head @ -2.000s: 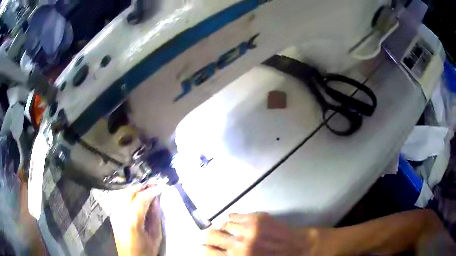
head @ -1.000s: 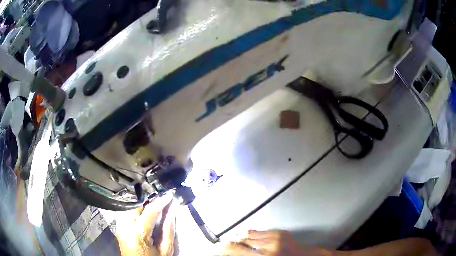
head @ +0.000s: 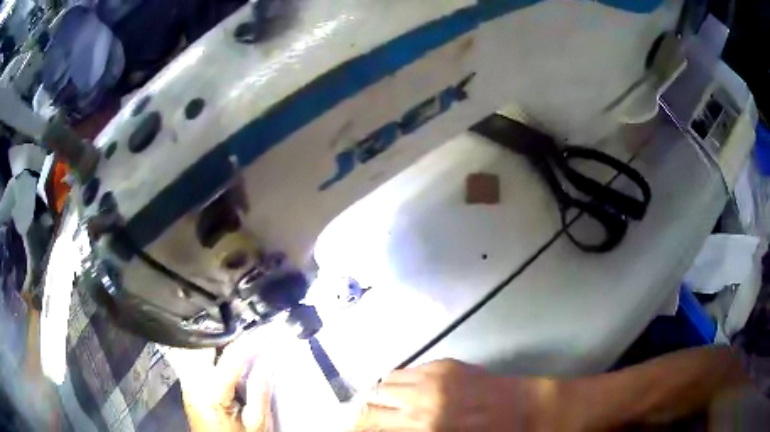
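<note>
My left hand [head: 221, 390] is at the bottom left, its fingertips just below the presser foot area [head: 274, 295], partly washed out by glare. My right hand [head: 439, 396] lies low on the machine bed, fingers bent and pointing left. Between the hands is a bright white area [head: 308, 380]; whether it is a white strip or bare bed cannot be told. Plaid shirt fabric [head: 127, 380] hangs left of the needle, beside my left hand. What either hand grips is hidden by glare and the fingers.
The white sewing machine head [head: 279, 160] crosses the view. Black fabric shears [head: 582, 190] lie under its arm, near a brown patch [head: 483, 188]. White scraps [head: 722, 266] hang over a blue bin [head: 696, 319] at right. The metal take-up lever guard [head: 160, 329] is at left.
The view has shifted slightly up and left since a second ago. My right hand shows more fully and sits a little higher in view. My left hand stays by the presser foot.
</note>
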